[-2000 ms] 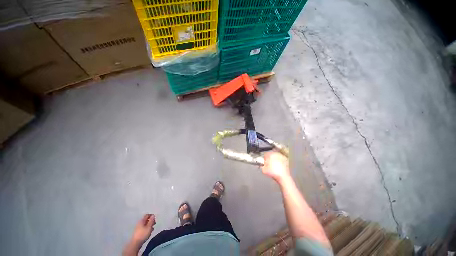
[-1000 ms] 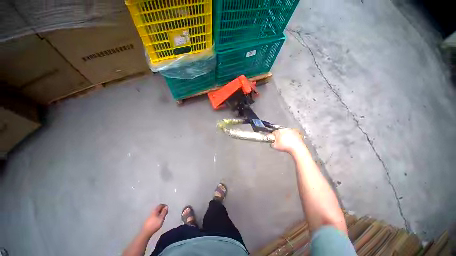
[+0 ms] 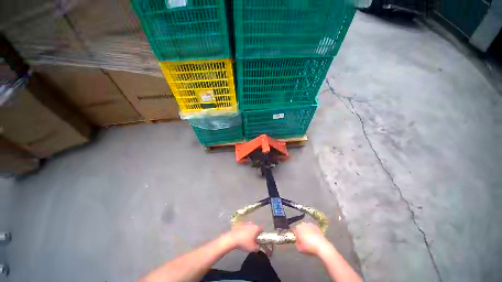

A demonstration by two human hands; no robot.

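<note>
The tape-wrapped loop handle (image 3: 277, 237) of the pallet truck is low in the middle of the view. My left hand (image 3: 245, 236) is closed on its left part and my right hand (image 3: 310, 237) on its right part. A small dark lever (image 3: 296, 218) shows inside the loop. The black drawbar (image 3: 272, 185) runs forward to the orange pallet truck head (image 3: 262, 148). This head stands against a wooden pallet (image 3: 297, 142) bearing stacked green crates (image 3: 283, 82) and one yellow crate (image 3: 201, 85). The forks are hidden under the load.
Large brown cartons (image 3: 124, 96), partly wrapped in clear film, stand on the left, with more cartons (image 3: 41, 129) nearer at the far left. Cracked grey concrete (image 3: 385, 137) lies on the right. Part of a dark vehicle shows at the top right.
My left hand has come up from my side and taken hold of the handle. The handle and truck head have swung straight. The view has tilted up, showing more crates.
</note>
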